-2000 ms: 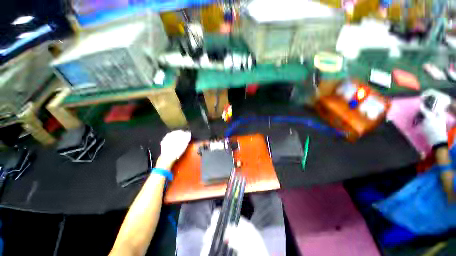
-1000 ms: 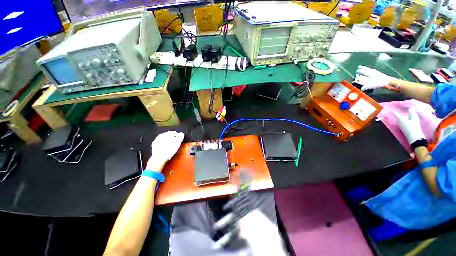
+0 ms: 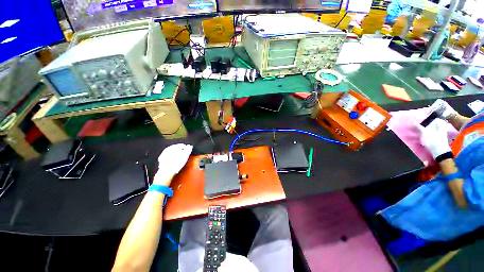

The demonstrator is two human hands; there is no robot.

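A flat black set-top box (image 3: 222, 178) sits on the orange-brown test fixture (image 3: 260, 183), its far edge at the fixture connectors (image 3: 221, 158). My left hand (image 3: 174, 161), in a white glove with a blue wrist band, rests at the fixture's far left corner; its fingers are bunched and I cannot tell if they hold anything. My right hand (image 3: 237, 263), white-gloved and cut off by the bottom edge, holds the lower end of a black remote control (image 3: 215, 239). The remote is upright in view, buttons showing, just in front of the fixture.
More set-top boxes lie left (image 3: 128, 183) and right (image 3: 290, 156) of the fixture, the right one beside a green stick (image 3: 310, 162). A blue cable (image 3: 286, 130) runs to an orange control box (image 3: 354, 119). Oscilloscopes (image 3: 106, 66) stand behind. Another person's gloved hands (image 3: 437, 139) are at far right.
The remote has moved left and turned from slanting to nearly straight, now sharp instead of blurred. My left hand stays at the fixture corner. The other person's hands have come together around a dark object.
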